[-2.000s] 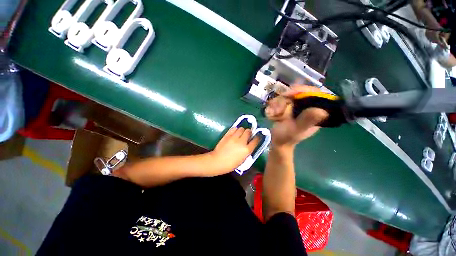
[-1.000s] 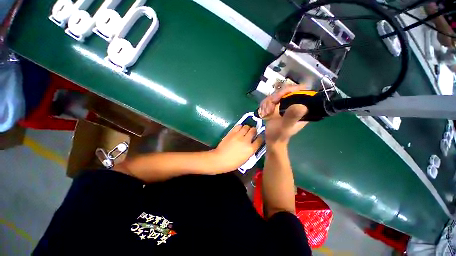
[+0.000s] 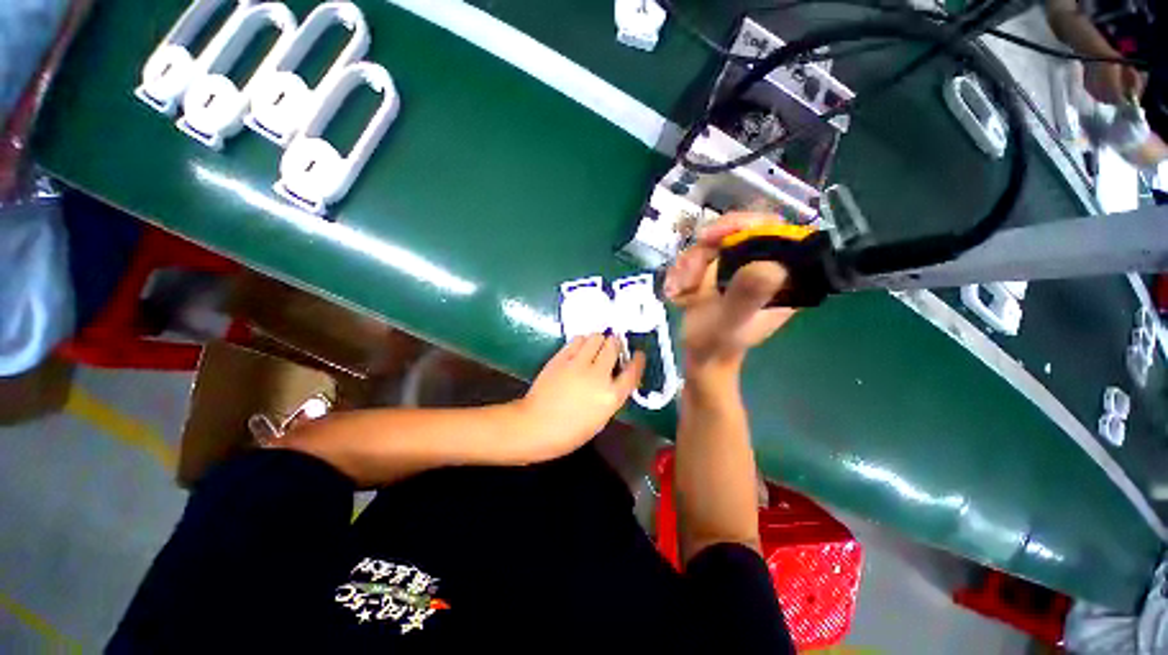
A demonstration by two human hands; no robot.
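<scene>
My right hand point(image 3: 737, 301) is closed around the black grip of the electric screwdriver point(image 3: 776, 264), which has a yellow-orange band. It is beside the screw feeder. My left hand point(image 3: 583, 398) lies on two white plastic housings near the bench's front edge, fingers on them. The right housing point(image 3: 658, 365) shows its boss at the top and its loop toward me. The left housing point(image 3: 585, 308) shows its boss, with its lower part hidden under my fingers. The screwdriver tip and any screw cannot be made out.
Several white waiting housings point(image 3: 336, 141) lie in a slanted row at upper left. The metal screw feeder point(image 3: 756, 141) stands beyond my right hand. A grey support arm point(image 3: 1025, 252) and looping black cable point(image 3: 1018, 154) cross the right. A carton point(image 3: 231, 407) and red stool point(image 3: 807, 569) are below the bench.
The two housings under my left hand are turned around, with their bosses now away from me. A white part has come into view beyond the stripe. The screwdriver stays in my right hand.
</scene>
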